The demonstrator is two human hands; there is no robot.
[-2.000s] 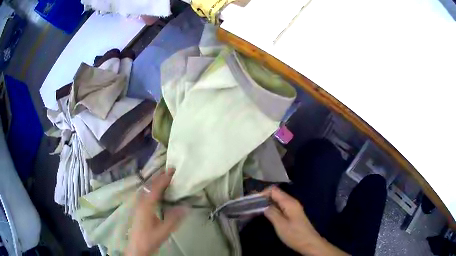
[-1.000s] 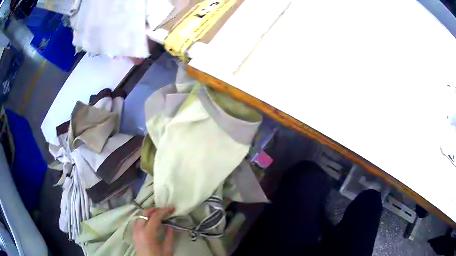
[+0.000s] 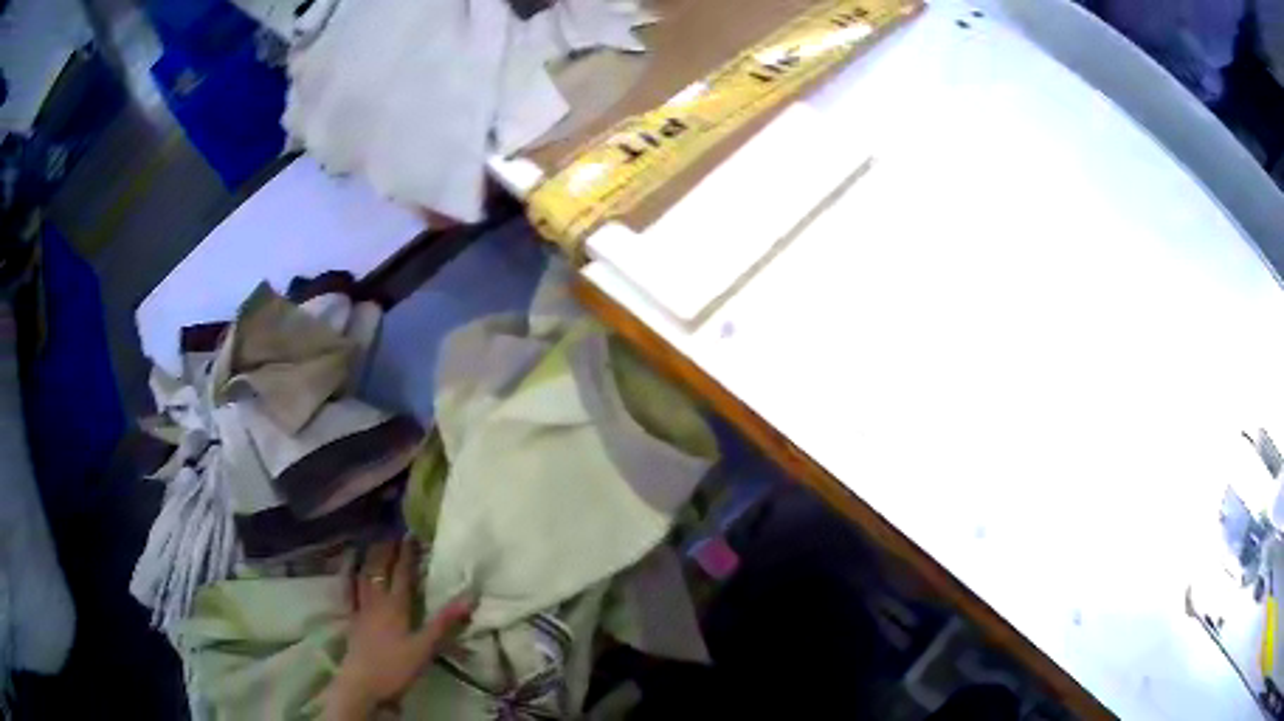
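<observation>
A bundle of pale green garment pieces (image 3: 528, 507) with grey-taupe end bands lies below the table's left edge. A grey strip with white edges (image 3: 546, 645) is looped around its gathered middle, partly hidden at the bottom of the picture. My left hand (image 3: 387, 634) lies on the green cloth left of the strip, with fingers spread and a ring on one finger. It holds nothing that I can see. My right hand is not in view.
An off-white bundle with dark brown bands (image 3: 331, 458) lies left of the green one. A white table (image 3: 929, 380) with a brown edge carries yellow tape (image 3: 676, 141), a white board (image 3: 768, 211) and a yellow-handled tool (image 3: 1270, 641). Loose off-white pieces (image 3: 401, 92) hang over its corner.
The view has swung toward the table top. My right hand, on the strip two seconds ago, has left the picture; the strip now lies in loops. My left hand's fingers have spread on the cloth.
</observation>
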